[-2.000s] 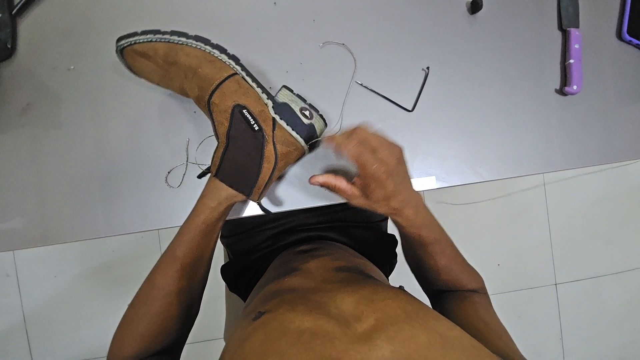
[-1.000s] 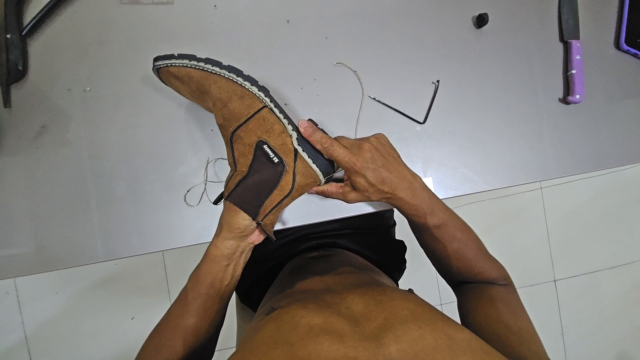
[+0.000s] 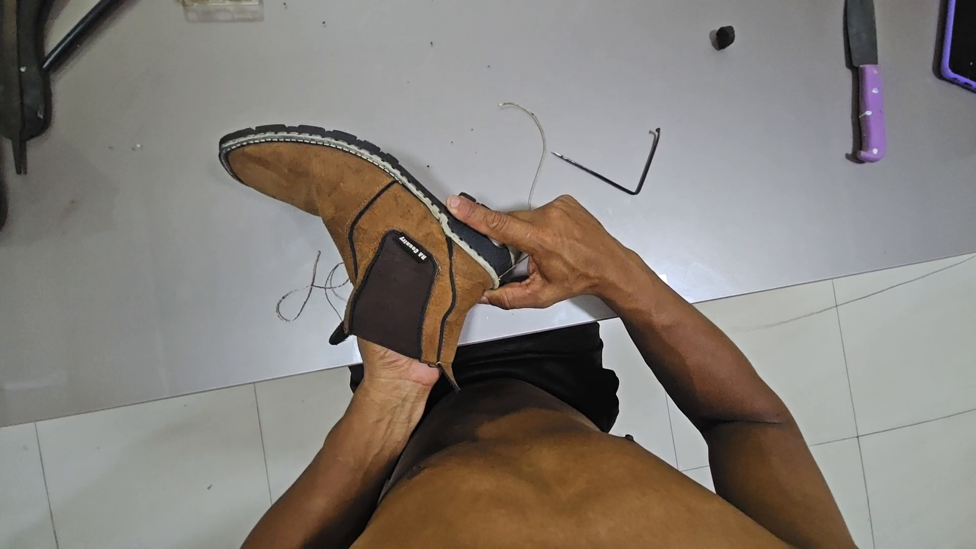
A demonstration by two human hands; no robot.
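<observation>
A brown suede ankle boot lies on its side above the grey table, toe to the upper left, with a dark elastic side panel and a black stitched sole. My left hand goes in through the boot's opening; its fingers are hidden inside. My right hand grips the heel, its index finger along the sole and its thumb at the back of the heel. A thin thread runs from near the heel up the table. More looped thread lies left of the ankle.
A bent black hooked tool lies right of the thread. Farther right are a knife with a purple handle and a phone. A small black lump sits near the top. Dark metal tools stand at the upper left.
My right hand, blurred and off the heel two seconds ago, has closed on the heel. My left hand has stayed in the boot.
</observation>
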